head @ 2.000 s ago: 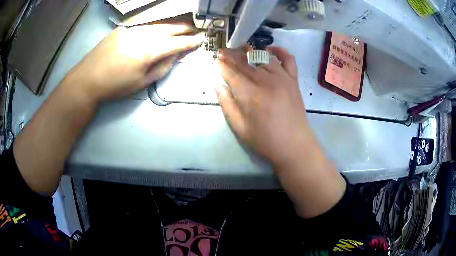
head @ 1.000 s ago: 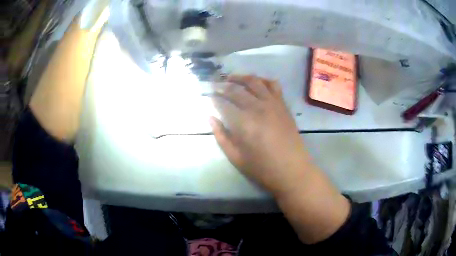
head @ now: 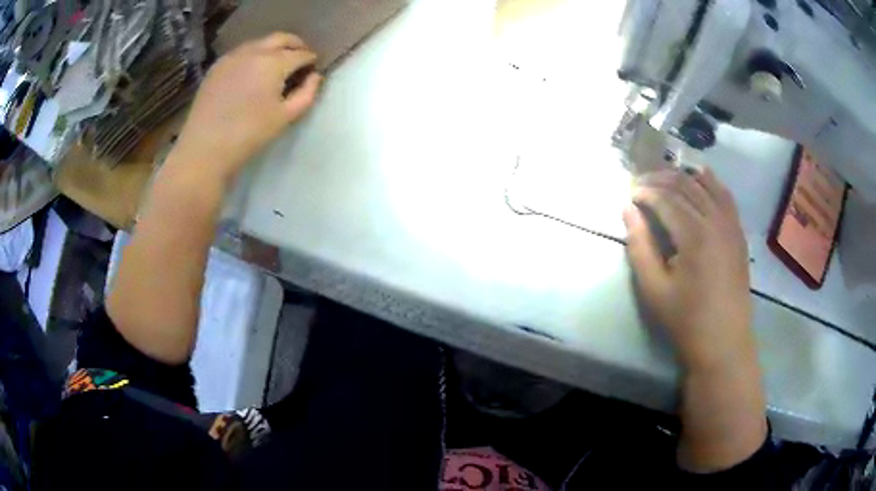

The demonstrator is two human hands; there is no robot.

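Note:
The stack of brown fabric pieces (head: 351, 24) lies at the top left of the white table. My left hand (head: 252, 101) is on its near edge with curled fingers; whether it grips a piece is hidden. My right hand (head: 693, 240) rests on the machine bed just before the presser foot (head: 639, 120), fingers bent, thumb apart. No fabric shows clearly under it, and its fingertips are partly lost in lamp glare. The white sewing machine head (head: 687, 48) stands above. A pale yellow patch, possibly fabric, shows at the top edge in the glare.
A smartphone (head: 810, 219) with a dark red edge lies right of my right hand. Untidy bundles of grey-brown cut parts (head: 144, 91) are piled at the far left beyond the table. The table's front edge (head: 413, 312) runs slanting across the view.
The view has turned left. My left hand has moved from the needle area to the brown stack at the left. My right hand stays near the presser foot.

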